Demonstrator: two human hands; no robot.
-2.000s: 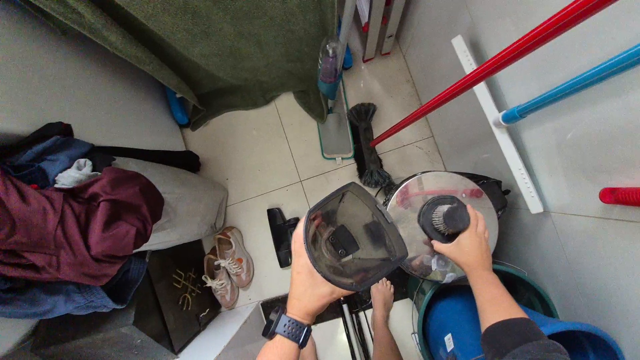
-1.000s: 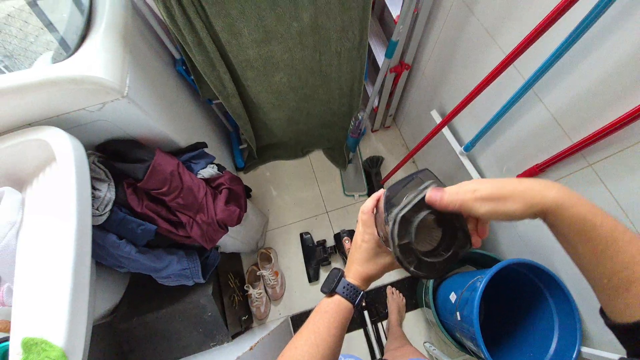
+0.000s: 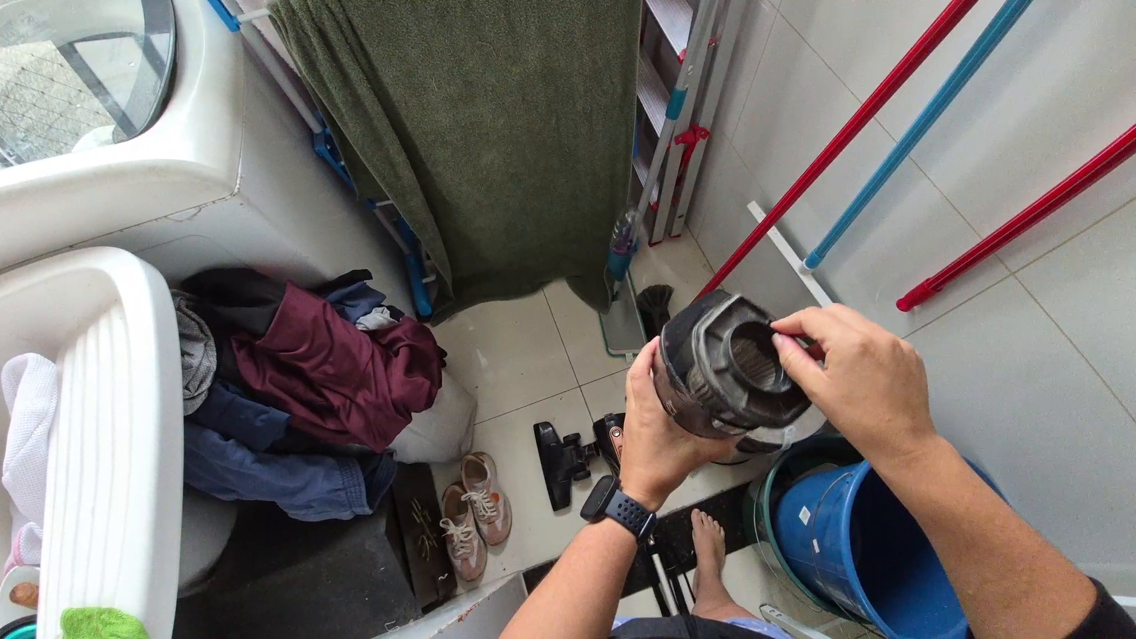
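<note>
My left hand (image 3: 664, 435), with a dark watch on its wrist, holds a dark, dusty plastic vacuum-cleaner dust container (image 3: 701, 390) from the left and below. A ribbed black fitting with a round opening tops the container, tilted toward me. My right hand (image 3: 856, 377) pinches the rim of that opening between thumb and fingertips. Whether the fitting is loose cannot be told. Beneath my hands a pale round surface (image 3: 790, 435) is partly hidden. A black vacuum floor nozzle (image 3: 557, 466) lies on the tiles.
A blue bucket (image 3: 821, 524) stands at lower right. Sneakers (image 3: 477, 510) and piled clothes (image 3: 337, 373) are on the left, near a white tub (image 3: 133, 426) and washing machine (image 3: 204, 142). A green towel (image 3: 497, 142) hangs ahead. Red (image 3: 843, 142) and blue (image 3: 923, 129) poles slant along the right wall.
Two seconds ago my right hand held a dark round part with a pleated centre, apart from the container. Now it is at the opening of the fitting on the container. The view has shifted.
</note>
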